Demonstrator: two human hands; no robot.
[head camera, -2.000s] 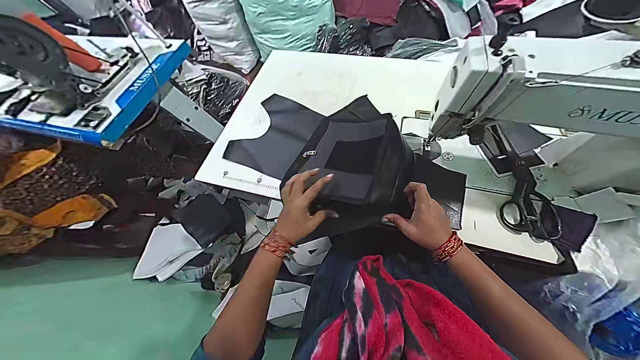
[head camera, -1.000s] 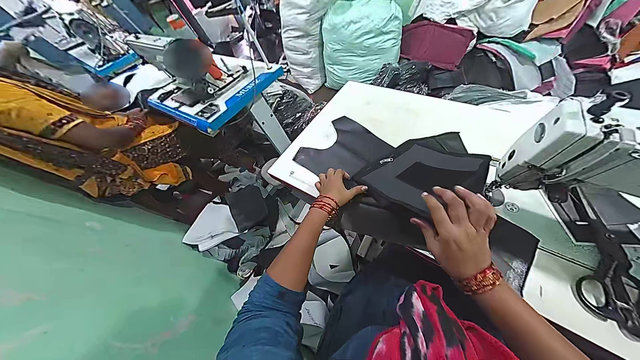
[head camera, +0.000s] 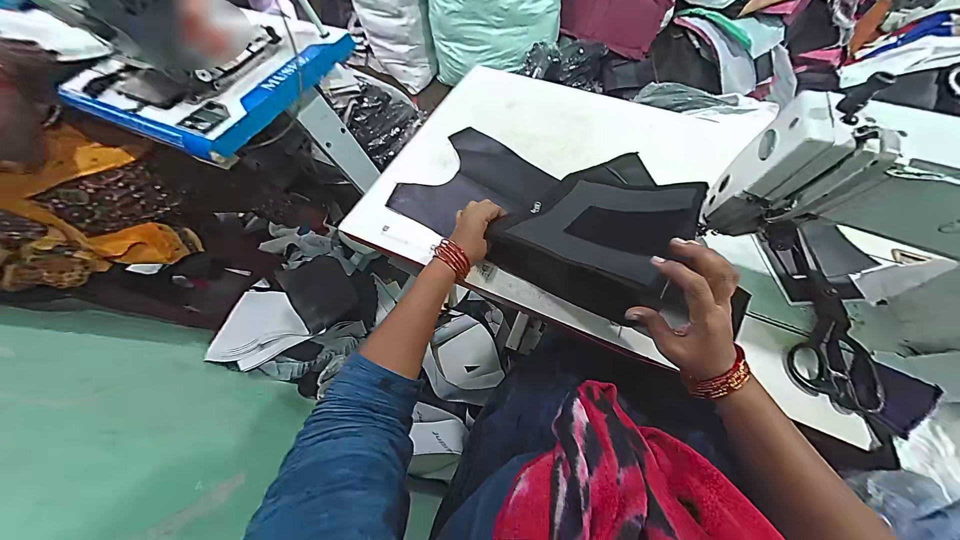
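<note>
A black fabric piece with a darker rectangular panel (head camera: 555, 238) lies near the front edge of the white sewing table (head camera: 517, 97), beside the sewing machine's head (head camera: 802, 161). My left hand (head camera: 476, 229) grips its left end, fingertips on top. At its right front edge is my right hand (head camera: 694, 300), thumb below and fingers above, pinching the edge. Flat black cut pieces (head camera: 495, 176) spread out behind and to the left. The piece's far right corner is close to the needle area, where contact cannot be told.
Black scissors (head camera: 832, 352) lie right of my right hand. A second machine table with a blue edge (head camera: 262, 105) stands at the left, beside part of a person in orange patterned cloth (head camera: 112, 202). Fabric scraps (head camera: 300, 300) heap on the floor. Stuffed sacks (head camera: 491, 37) stand behind.
My right hand has shifted from resting on top of the black piece to its right front edge. The left hand stays at the left end. The view has swung about.
</note>
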